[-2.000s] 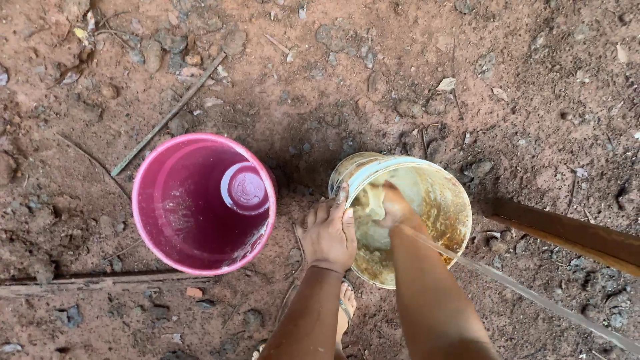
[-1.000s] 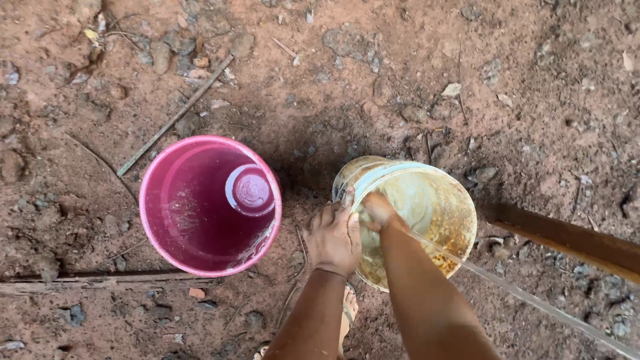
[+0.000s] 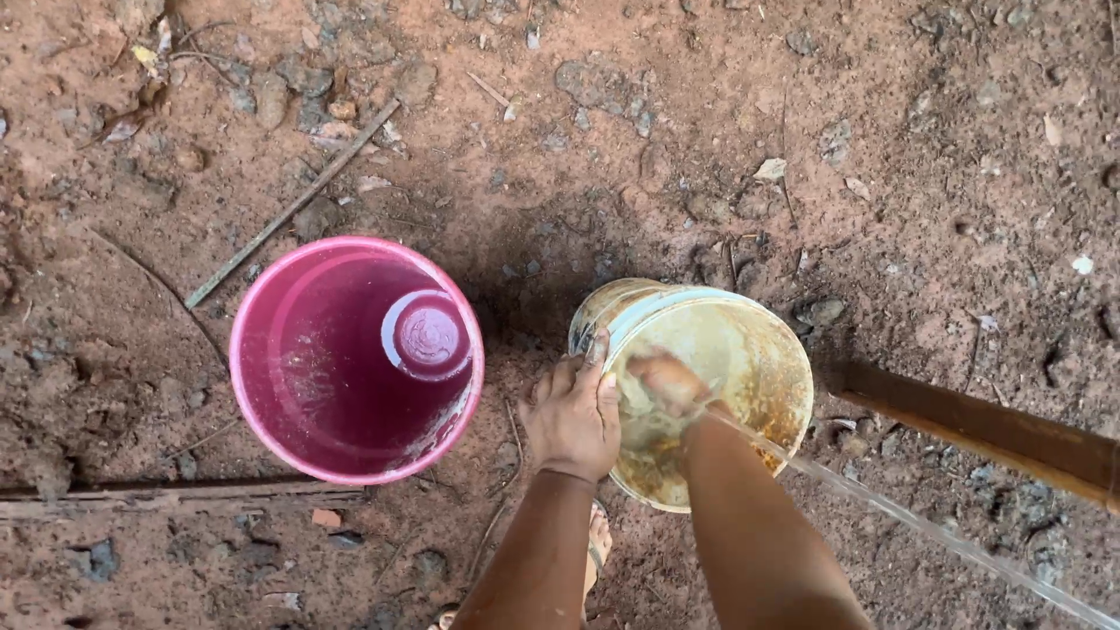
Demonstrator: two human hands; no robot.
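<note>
A stained white plastic bucket (image 3: 770,350) stands tilted on the dirt, its mouth facing me. My left hand (image 3: 577,416) grips its left rim, thumb and fingers at the edge. Inside, my right hand (image 3: 669,381) is blurred in cloudy water near the left inner wall; whether it holds anything cannot be made out. A stream of water (image 3: 927,529) enters from the lower right and strikes around my right wrist. To the left, a pink plastic bucket (image 3: 341,350) stands apart from both hands, with a little water at its bottom.
A wooden post (image 3: 971,429) juts in from the right, close to the white bucket. A thin stick (image 3: 293,206) lies above the pink bucket, and a wooden strip (image 3: 184,500) lies at lower left. My sandalled foot (image 3: 598,547) is below the white bucket. Stones and leaves dot the ground.
My right hand has moved about inside the white bucket, against its inner wall. My left hand has stayed on the rim. The pink bucket has not plainly moved.
</note>
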